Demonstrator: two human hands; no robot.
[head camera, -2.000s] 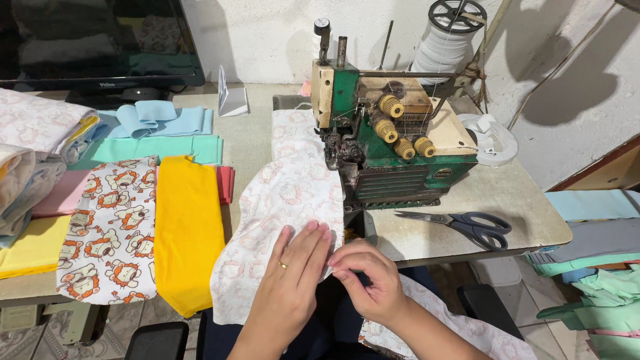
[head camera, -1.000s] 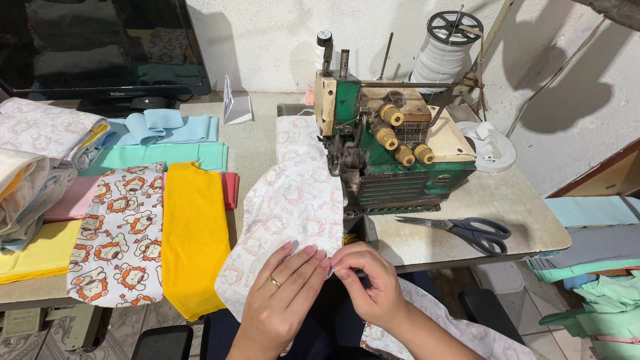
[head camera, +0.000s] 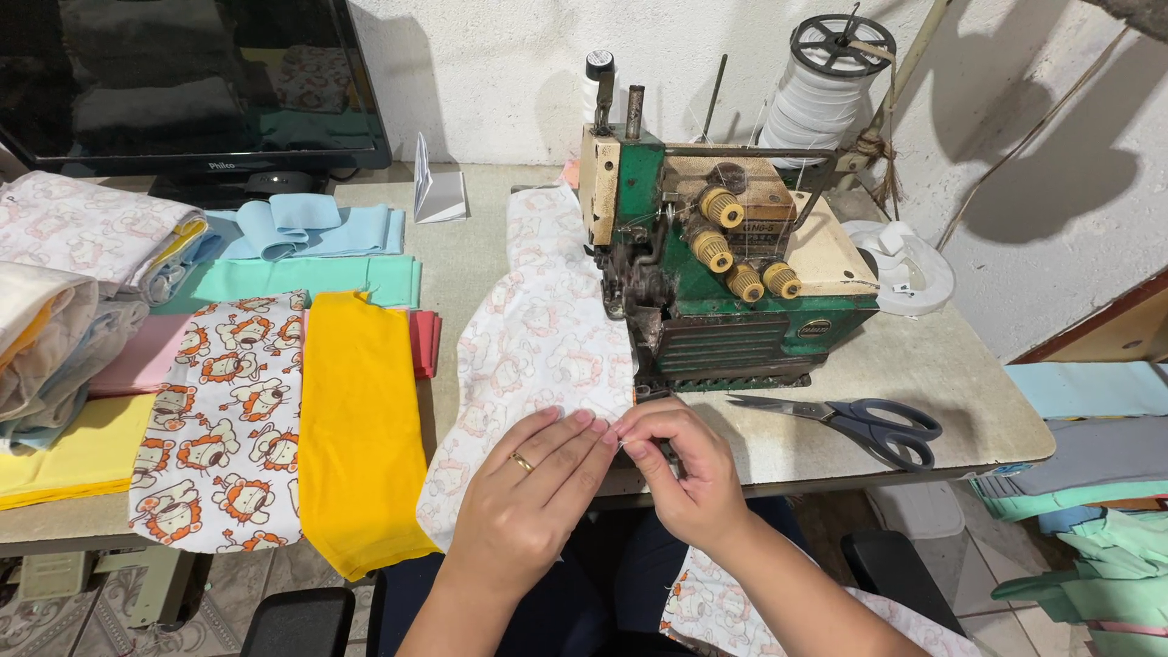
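Observation:
A pale lion-print fabric piece (head camera: 547, 347), wrong side up, runs from under the head of a green overlock sewing machine (head camera: 748, 338) down to the table's front edge. My left hand (head camera: 543, 493), with a ring, lies flat on its lower right part, fingers fairly straight. My right hand (head camera: 680, 465) pinches the fabric's right edge between thumb and bent fingers, touching the left fingertips. More lion-print cloth (head camera: 721, 602) hangs over my lap under the right forearm. Blue-handled scissors (head camera: 858, 420) lie right of my right hand, blades pointing left.
Left of the work lie a yellow cloth (head camera: 360, 429), a lion-print piece (head camera: 228, 429), mint fabric (head camera: 301, 283) and light blue strips (head camera: 319, 228). A monitor (head camera: 201, 91) stands behind them. A large white spool (head camera: 821, 100) is behind the machine; folded fabrics (head camera: 1086, 456) lie at the right.
Both hands stay at the fabric's lower right edge, the right still pinching. The view has shifted slightly; nothing else has plainly changed.

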